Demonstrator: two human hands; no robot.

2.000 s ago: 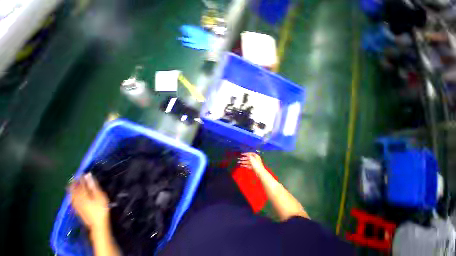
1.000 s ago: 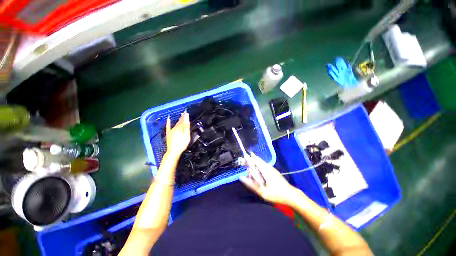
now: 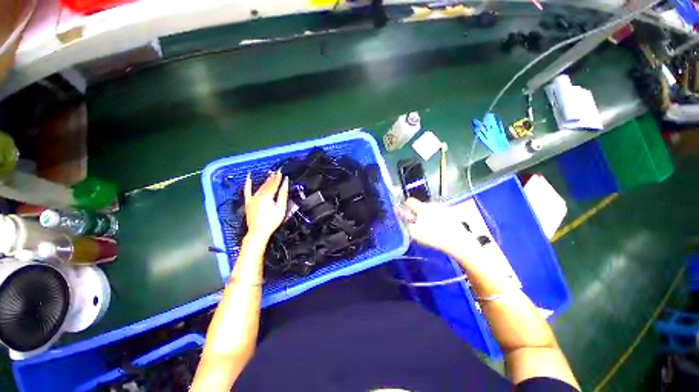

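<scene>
The blue perforated basket [image 3: 216,200] stands in front of my body, heaped with black corded units [image 3: 337,200] that look like power adapters. My left hand [image 3: 265,208] is over the left part of the heap, fingers spread, touching the units; no unit is seen gripped. My right hand [image 3: 423,223] is at the basket's right rim, beside the right-hand tote. Its fingers are blurred and I cannot tell if they hold anything. The blue right-hand tote [image 3: 529,230] has a white sheet [image 3: 500,259] with a few small black units, partly hidden by my right forearm.
A black phone-like rectangle [image 3: 414,179], yellow stick [image 3: 444,170], white card [image 3: 428,145] and whitish bottle [image 3: 402,131] lie beyond my right hand. A blue glove [image 3: 491,135] is farther right. A fan [image 3: 32,305] and bottles [image 3: 69,222] stand left, the left-hand tote [image 3: 57,373] below.
The view has swung round and steadied. Since one second ago, my right hand has moved from the basket's lower right corner to its right rim. The pale stick-like thing by it no longer shows.
</scene>
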